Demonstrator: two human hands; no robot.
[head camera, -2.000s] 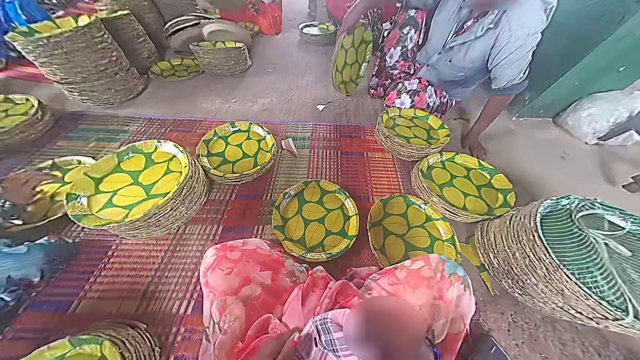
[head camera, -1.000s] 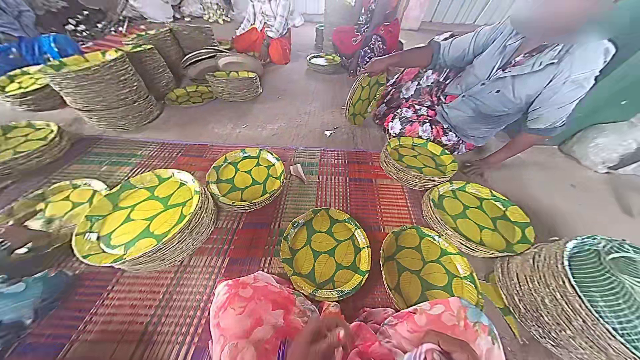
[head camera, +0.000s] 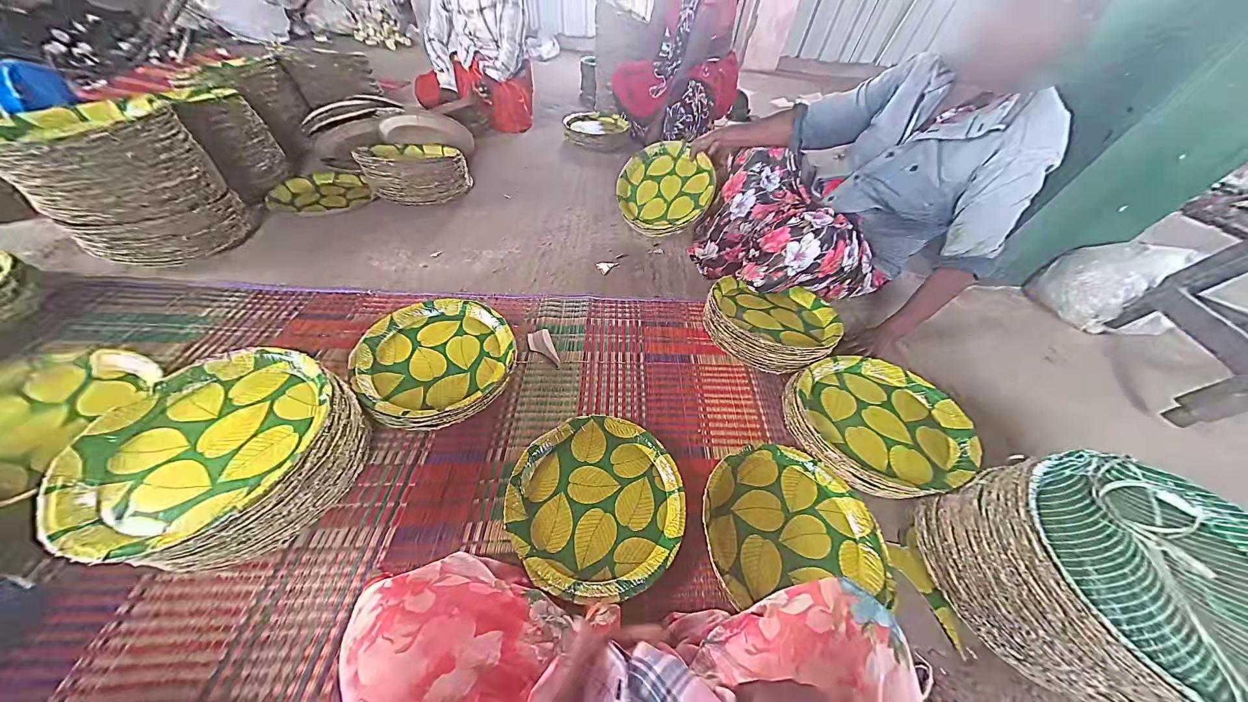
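At the bottom edge, my left hand (head camera: 583, 651) is blurred over my pink floral clothing, beside a checked cloth (head camera: 655, 675). Only a sliver of my right hand (head camera: 785, 690) shows at the lower edge. Finger positions and anything held are unclear. Just beyond my lap lies a round plate with a yellow leaf pattern on green (head camera: 595, 507). A similar plate (head camera: 795, 522) lies to its right, its near edge partly hidden by my clothing. Farther out are a small plate stack (head camera: 432, 361) at left and two more stacks (head camera: 772, 322), (head camera: 885, 424) at right.
A taller tilted plate stack (head camera: 214, 448) stands left on the woven mat (head camera: 439, 487). A stack under green netting (head camera: 1072, 565) leans at right. A seated co-worker holds a plate (head camera: 667, 187). Tall stacks (head camera: 127, 185) stand back left; other people sit behind. A green pillar rises at right.
The co-worker's raised plate has turned from nearly edge-on to face me more. My hands have shifted at my lap, with the right lower in view. The view has tilted upward.
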